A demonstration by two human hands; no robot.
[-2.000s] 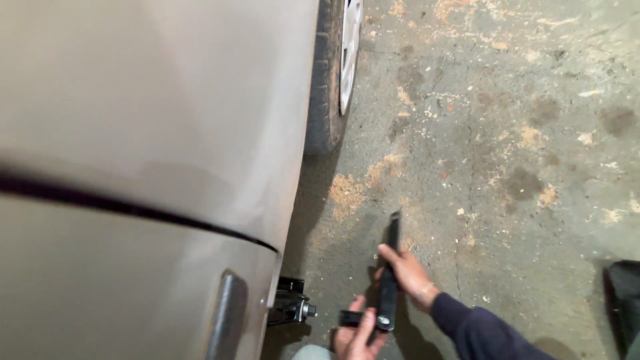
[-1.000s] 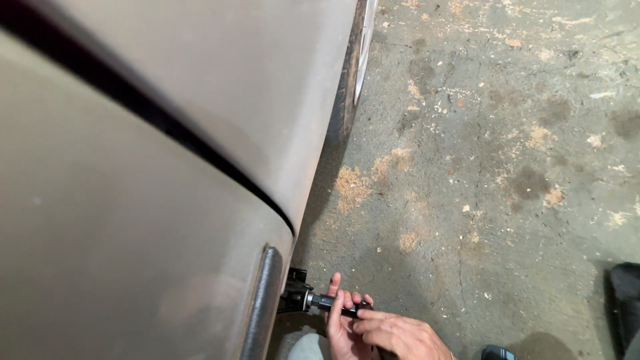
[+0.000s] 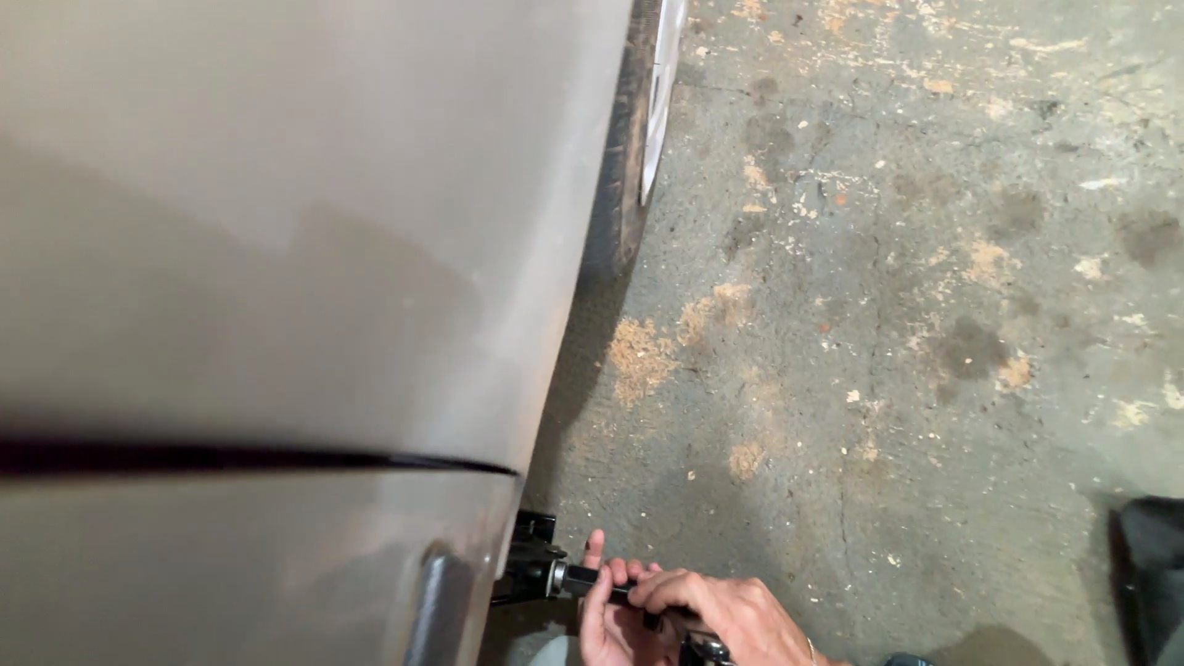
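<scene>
At the bottom centre, my left hand [image 3: 615, 615] cups a black bar-shaped tool [image 3: 601, 583], its fingers around it close to the car. My right hand [image 3: 726, 606] grips the same tool farther right, from above. The tool's left end meets the silver bolt end [image 3: 557, 577] of a black jack [image 3: 529, 566], which sits under the car's side edge. A jointed black part of the tool shows below my right hand; the rest is hidden by the hands and the frame's edge.
The car's grey body panel [image 3: 305, 277] fills the left side. Beyond it stands a tyre [image 3: 618, 176] on the stained concrete floor [image 3: 879, 324]. A black object [image 3: 1152, 564] lies at the lower right edge.
Two seconds ago both hands held the black tool away from the jack, its parts at an angle. The tool and hands have since moved left, to the jack's bolt end.
</scene>
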